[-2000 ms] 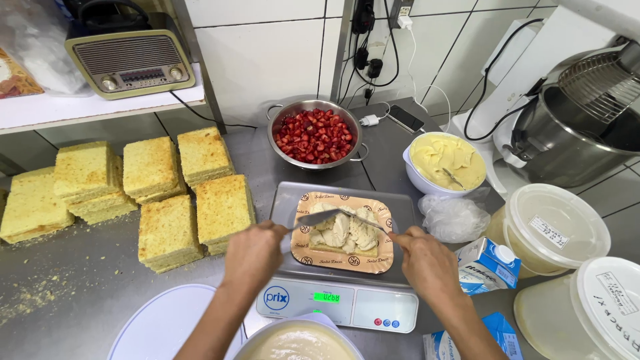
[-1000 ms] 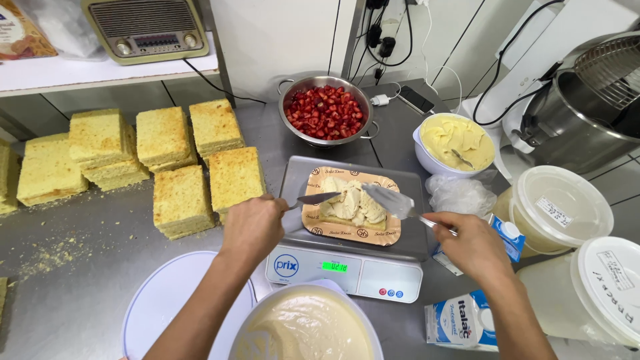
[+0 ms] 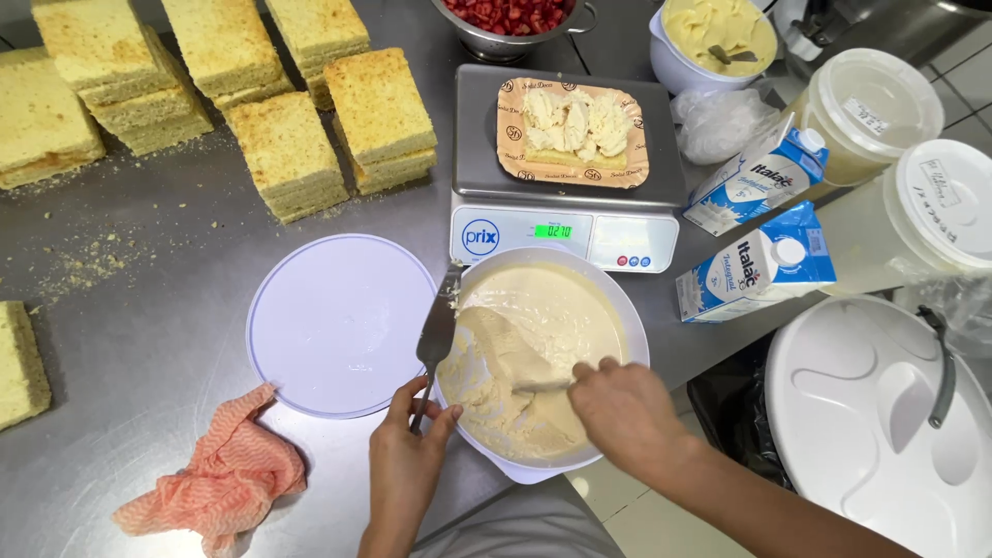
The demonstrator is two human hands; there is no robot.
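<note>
My right hand [image 3: 632, 411] grips a metal utensil whose end is sunk in the pale cream [image 3: 535, 349] of a large white plastic bowl [image 3: 637, 341]. My left hand [image 3: 411, 449] holds a metal cake server [image 3: 439, 325] upright at the bowl's left rim, its fingers against that rim. Beyond the bowl, a digital kitchen scale [image 3: 570, 194] carries a printed cardboard tray [image 3: 508, 147]. On that tray lies a slab of sponge cake [image 3: 573, 158] topped with lumps of pale cream [image 3: 577, 120].
Stacked sponge cake slabs [image 3: 287, 147] stand upper left, near a lilac lid [image 3: 341, 325] and a pink cloth [image 3: 225, 473]. Behind are a colander of chopped strawberries [image 3: 508, 15] and a bowl of yellow cream [image 3: 721, 35]. Milk cartons [image 3: 756, 263] and lidded tubs [image 3: 868, 108] stand right, above a white bin lid [image 3: 876, 418].
Both hands have moved from the cardboard tray down to the cream bowl, each still with its utensil. The right one's utensil now dips into the cream. The view has tilted down.
</note>
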